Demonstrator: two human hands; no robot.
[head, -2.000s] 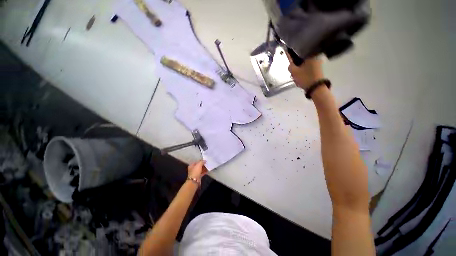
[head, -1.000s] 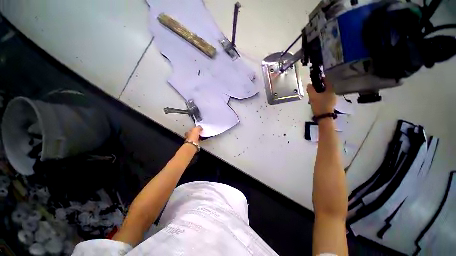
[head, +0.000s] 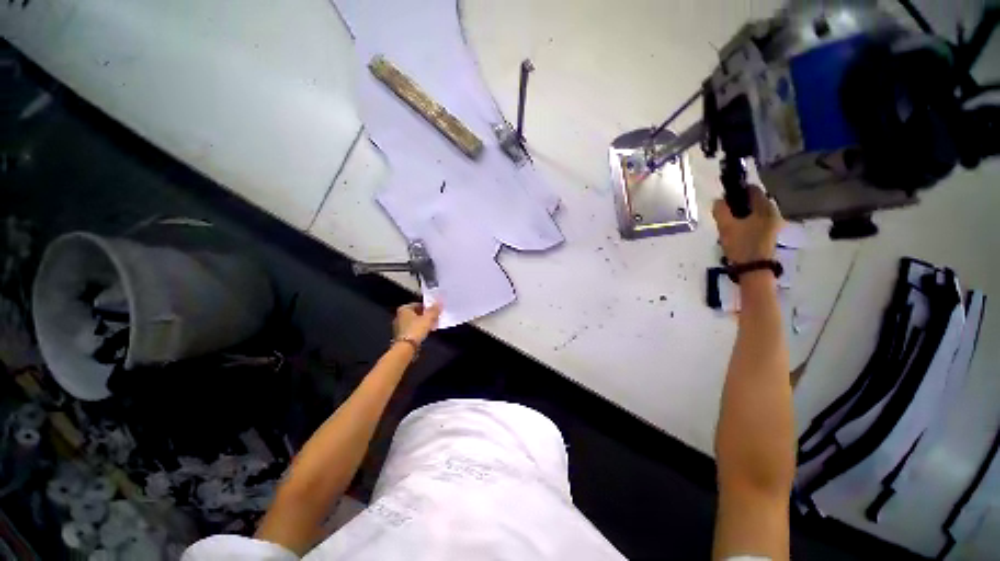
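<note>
The fabric lay with its pale lilac paper marker (head: 466, 258) lies on the white table, its near tip at the table edge. My left hand (head: 417, 320) grips that tip. My right hand (head: 749, 225) is closed on the dark handle of the cutting machine (head: 817, 104). The machine's shiny base plate (head: 658, 197) stands on the table, apart from the lay on its right. One cloth clamp (head: 420, 263) grips the lay's left edge near my left hand. Another clamp (head: 513, 137) grips its right edge. A worn bar weight (head: 425, 105) lies on the paper.
A bucket of scraps (head: 186, 296) is on the littered floor at left. Long cut strips (head: 894, 373) lie at far right. Small cut pieces (head: 718, 289) lie partly hidden behind my right wrist. Small specks lie between lay and machine. The table edge (head: 592, 389) runs diagonally before me.
Since two seconds ago, the machine and my right hand have moved right and nearer, away from the lay. The view has shifted too. My left hand still holds the lay's tip.
</note>
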